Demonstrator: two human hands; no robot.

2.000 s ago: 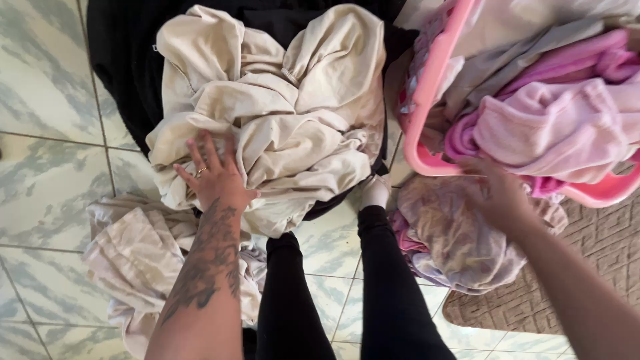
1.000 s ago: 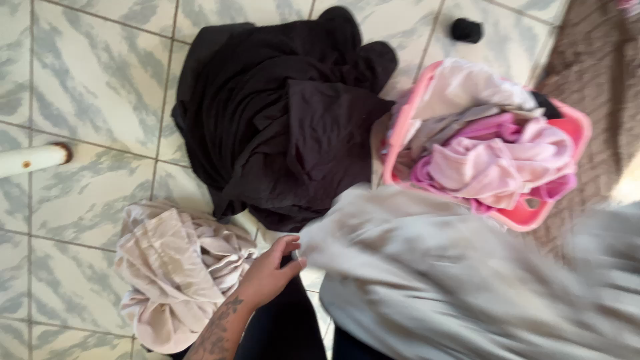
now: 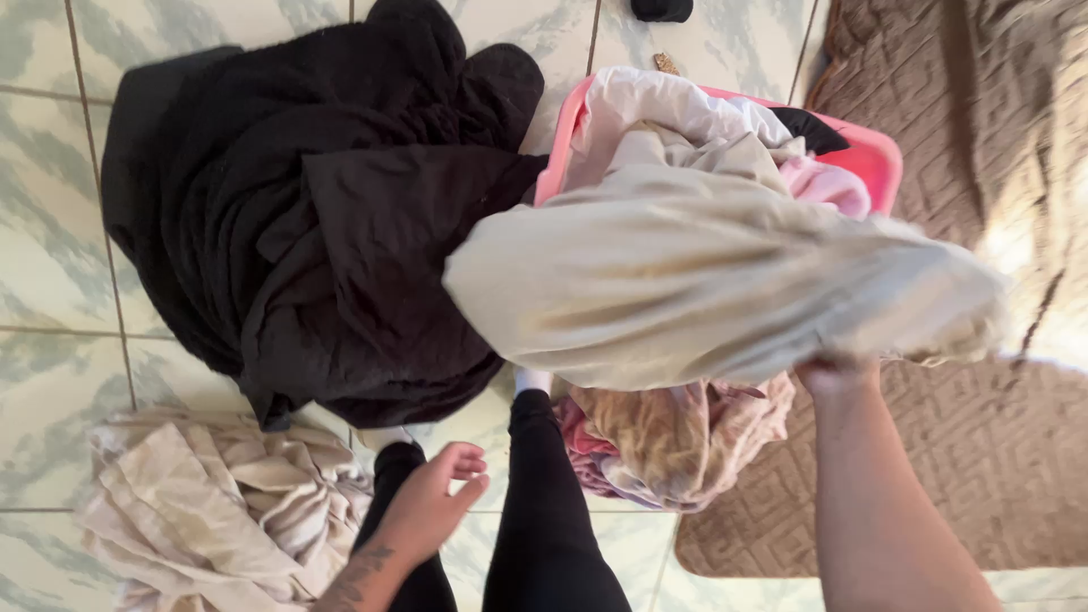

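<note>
A large beige cloth (image 3: pixel 680 280), blurred by motion, hangs over the near side of a pink plastic laundry basket (image 3: pixel 554 161). My right hand (image 3: pixel 837 374) grips its lower edge; the fingers are mostly hidden under the fabric. Inside the basket, white cloth (image 3: pixel 663 102) and pink fleece cloth (image 3: pixel 824 185) show behind it. My left hand (image 3: pixel 450 484) is empty above my legs, its fingers apart and slightly bent. A heap of black cloth (image 3: pixel 340 212) lies ahead of it, and a crumpled beige cloth pile (image 3: pixel 221 510) is to its left.
Below the basket, a pile of tan and pink laundry (image 3: pixel 680 433) sits on the tiled floor (image 3: pixel 51 255) beside a brown patterned rug (image 3: pixel 918 476). A small black object (image 3: pixel 661 8) lies at the top edge. My feet stand close to the black heap.
The beige cloth that lay on the black heap has been lifted off and moved right, over the basket. My left hand has let go of it; my right hand now holds it.
</note>
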